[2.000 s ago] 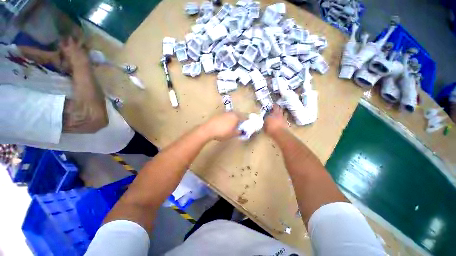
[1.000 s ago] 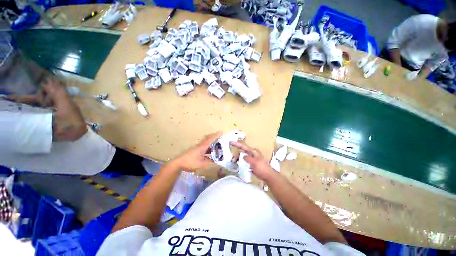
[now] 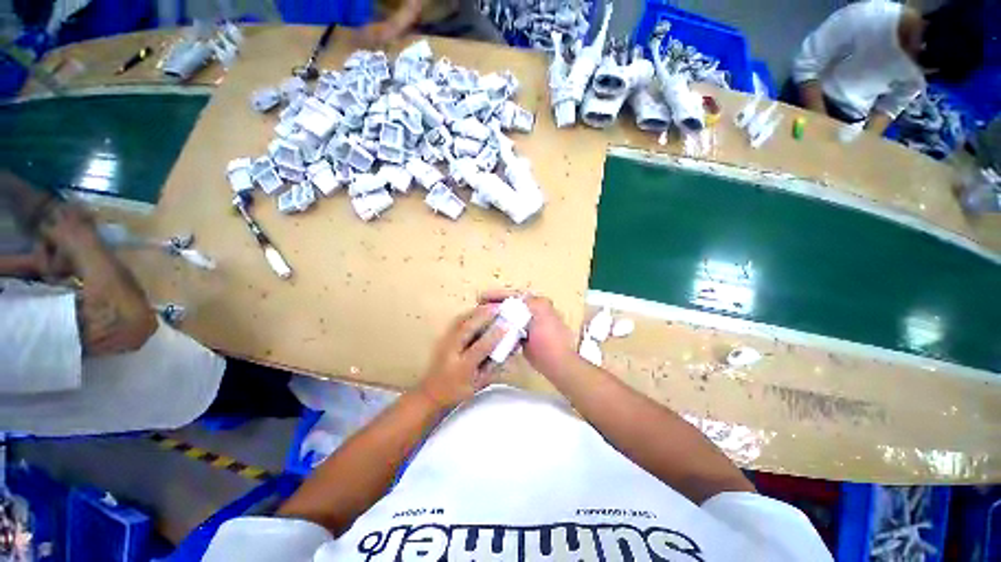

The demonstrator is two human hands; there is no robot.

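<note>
My left hand [image 3: 463,353] and my right hand [image 3: 543,329] are close together over the near edge of the tan bench. Both are closed around a small white body housing [image 3: 509,328], partly hidden by the fingers. A heap of white-grey body housings [image 3: 384,126] lies on the cardboard [image 3: 362,263] beyond my hands. Small white end caps [image 3: 598,327] lie just right of my right hand.
A dark stick with a pale end [image 3: 263,238] lies left of the heap. Large tubular housings [image 3: 628,93] stand at the far edge. A green conveyor belt [image 3: 768,253] runs right, another stretch left. A person's arm [image 3: 104,280] is at left; another person [image 3: 862,66] is far right. Blue crates stand around.
The white housing has turned between my hands and its round opening no longer shows. My hands now hold it closer together. The view has shifted, so the heap sits further left.
</note>
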